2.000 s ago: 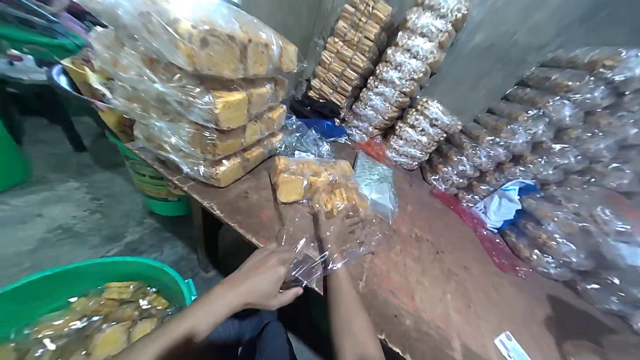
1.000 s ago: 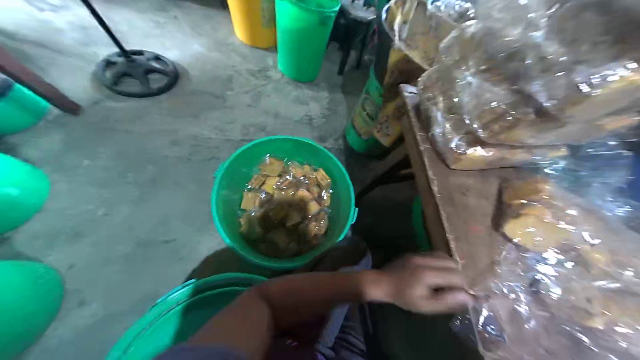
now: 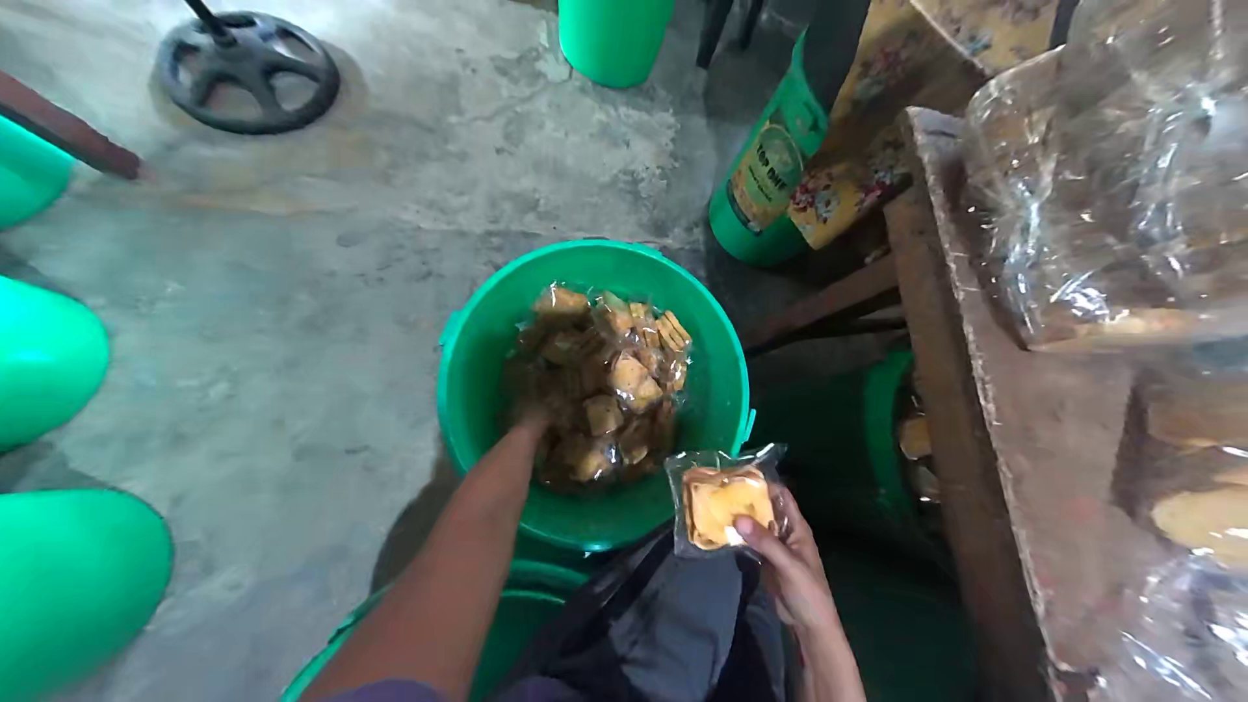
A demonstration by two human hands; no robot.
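My left hand (image 3: 531, 414) reaches down inside a green plastic bucket (image 3: 595, 536), its fingers blurred and partly lost among small clear packets of toasted bread slices (image 3: 634, 375). Whether it grips a packet cannot be seen. At the bucket's near right rim, my right hand (image 3: 785, 556) holds one clear packet of square toasted bread slices (image 3: 721, 499), thumb on top. On the table at the right lie a larger clear bag of packets (image 3: 1121, 195) and, below it, a blurred open-looking plastic bag with bread slices (image 3: 1199, 507).
A wooden table (image 3: 1014, 439) edges the right side, with another green bucket (image 3: 887, 419) under it. A labelled green container (image 3: 770, 185) stands beyond. Green tubs (image 3: 68, 595) line the left. A black round stand base (image 3: 249, 73) rests on the concrete floor, and a green bucket (image 3: 616, 34) stands behind.
My left hand has moved from the table's bag into the bucket. My right hand now shows with a packet in it. The view has swung from the table down to the floor.
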